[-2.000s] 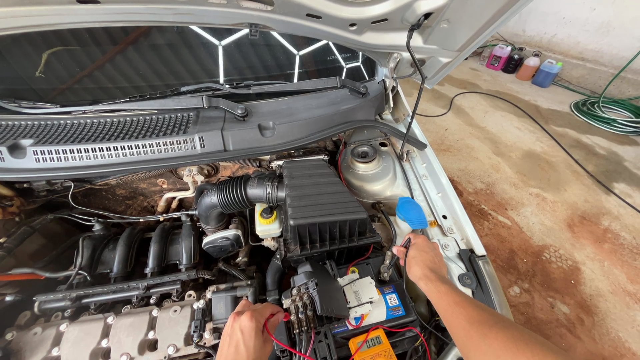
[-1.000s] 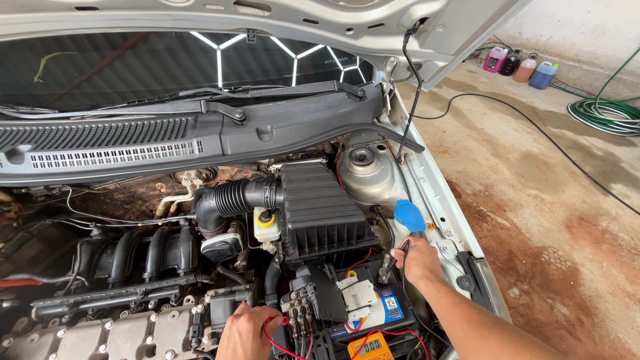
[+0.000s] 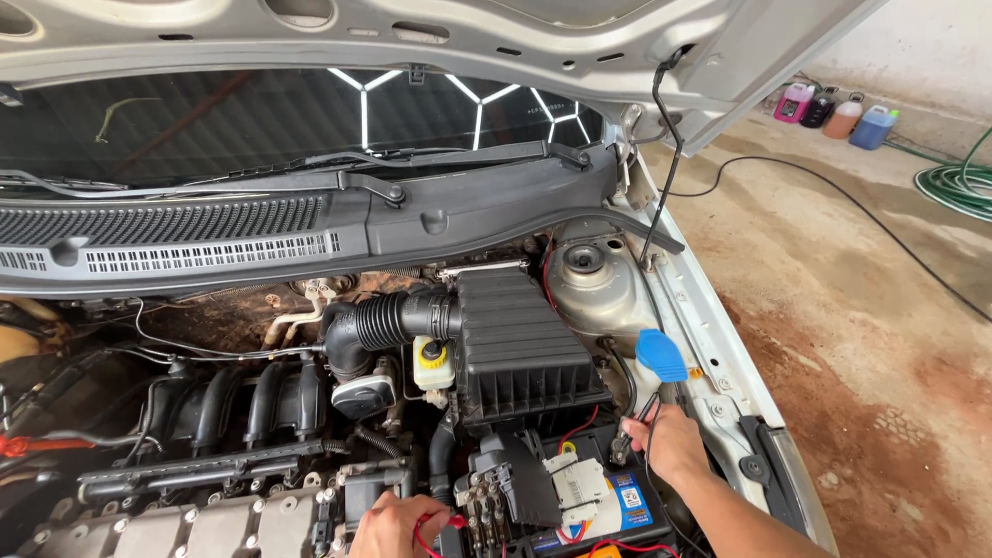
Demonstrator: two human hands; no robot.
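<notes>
At the bottom middle, my left hand (image 3: 399, 527) holds a red test probe (image 3: 453, 521) with its red lead, beside the fuse terminals (image 3: 487, 508). My right hand (image 3: 670, 442) grips a black test probe (image 3: 649, 407) at the battery terminal clamp (image 3: 620, 448); its contact point is partly hidden by my fingers. The car battery (image 3: 632, 504) with a blue label lies between my hands. Only the top edge of an orange multimeter (image 3: 604, 552) shows at the bottom of the view.
A black air filter box (image 3: 519, 341) stands behind the battery. The blue washer fluid cap (image 3: 661, 355) is just beyond my right hand. A prop rod (image 3: 666, 170) supports the raised hood (image 3: 496, 46). Several jugs (image 3: 843, 116) and a green hose (image 3: 957, 186) lie on the floor at the right.
The multimeter's display showed in both earlier frames and now lies below the view, which has shifted slightly. Both hands stay near the same places.
</notes>
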